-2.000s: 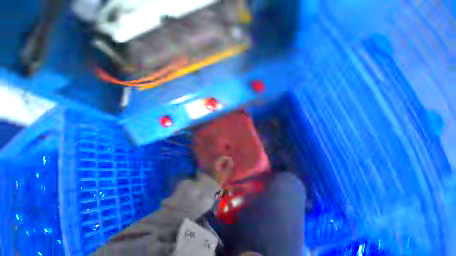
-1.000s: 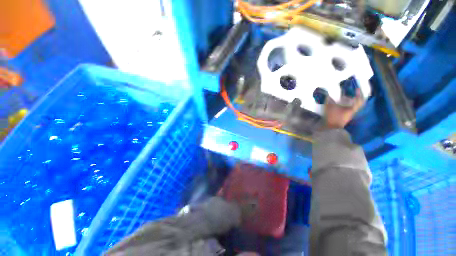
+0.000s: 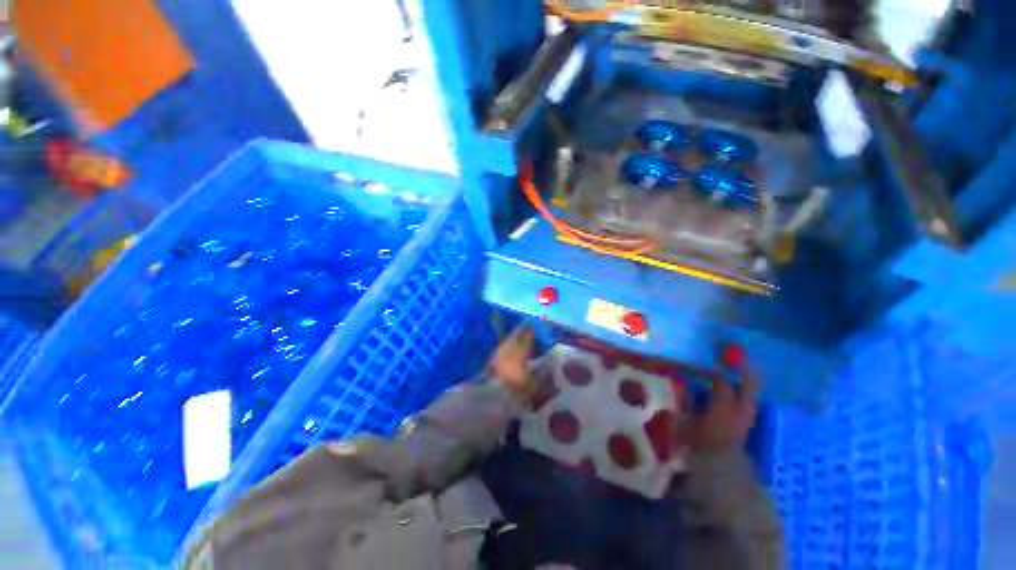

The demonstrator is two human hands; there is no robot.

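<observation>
The white holding tray [image 3: 596,421] lies on the red stool, with red showing through its round holes. My left hand [image 3: 515,359] is at the tray's left edge, below the left red button; its grip is unclear. My right hand [image 3: 726,414] is beside the tray's right edge, just below the right red button [image 3: 732,356], blurred, with fingers apart and nothing seen in it. Several shiny blue domed parts [image 3: 726,185] sit on the grey lower fixture [image 3: 691,223] in the press. The upper tooling [image 3: 769,39] is above and behind them.
A blue crate [image 3: 262,429] full of blue parts stands at left, a white label [image 3: 207,439] on them. Another blue crate [image 3: 852,479] is at right. Orange hoses [image 3: 579,232] loop at the fixture's front left. Two more red buttons [image 3: 634,324] are on the front ledge.
The white tray has moved from above the fixture down onto the red stool. Blue parts now show on the fixture. My right hand has drawn back from the press; my left hand shows beside the tray.
</observation>
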